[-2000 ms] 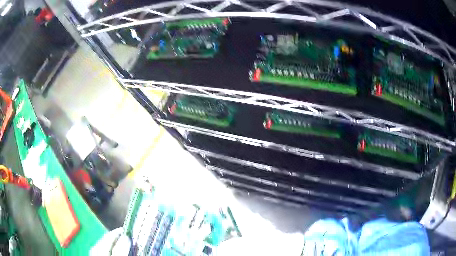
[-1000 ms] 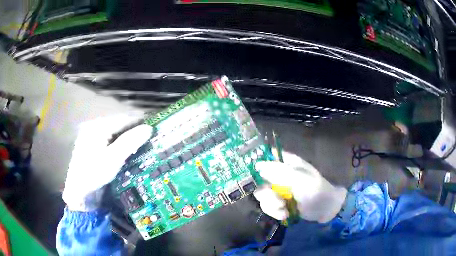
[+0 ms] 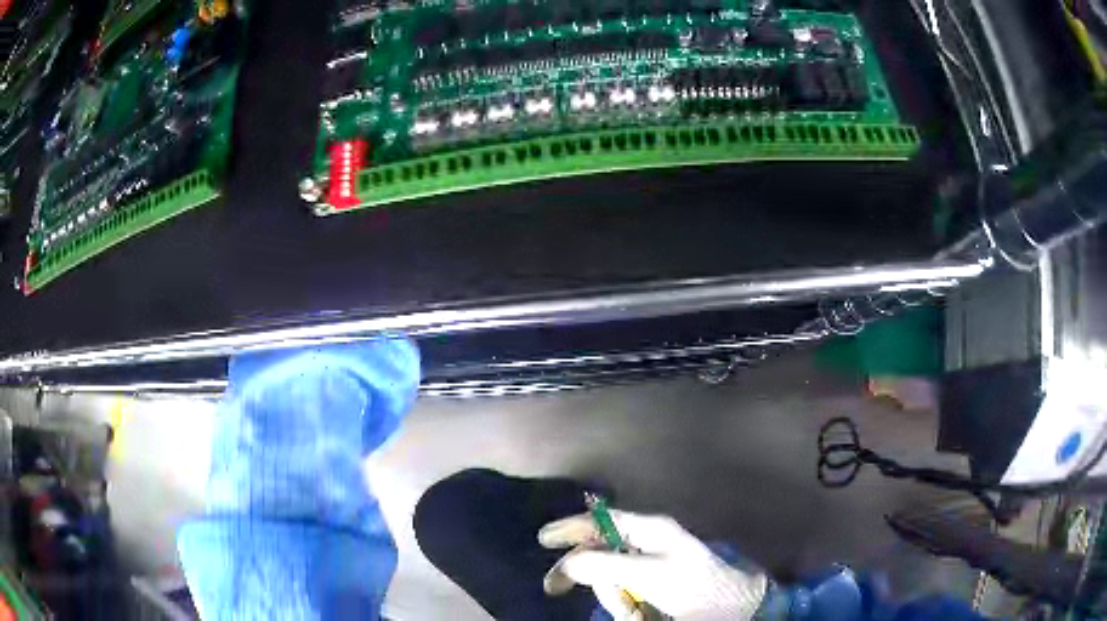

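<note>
My right hand (image 3: 656, 564), in a white glove, is low in the middle and closed around a small hand tool (image 3: 607, 524). The tool shows a thin green part with a metallic tip, and a bit of yellow lower down. My left forearm in a blue sleeve (image 3: 304, 473) reaches up beneath the front edge of the wire shelf; my left hand is hidden there, and whether it holds anything cannot be seen. A green circuit board (image 3: 583, 91), with a green terminal strip and a red block at its left end, lies on the black shelf.
Another circuit board (image 3: 134, 158) lies on the shelf at left, with part of one more at the far left edge. The shelf's chrome front rail (image 3: 546, 306) crosses the view. A rack post stands at right. Black-handled scissors (image 3: 838, 453) show below it. A dark rounded shape is beside my right hand.
The circuit board held between both hands is out of sight. My left arm has moved under the shelf edge. My right hand has come off the board, still holding the tool. The view has shifted closer to the rack.
</note>
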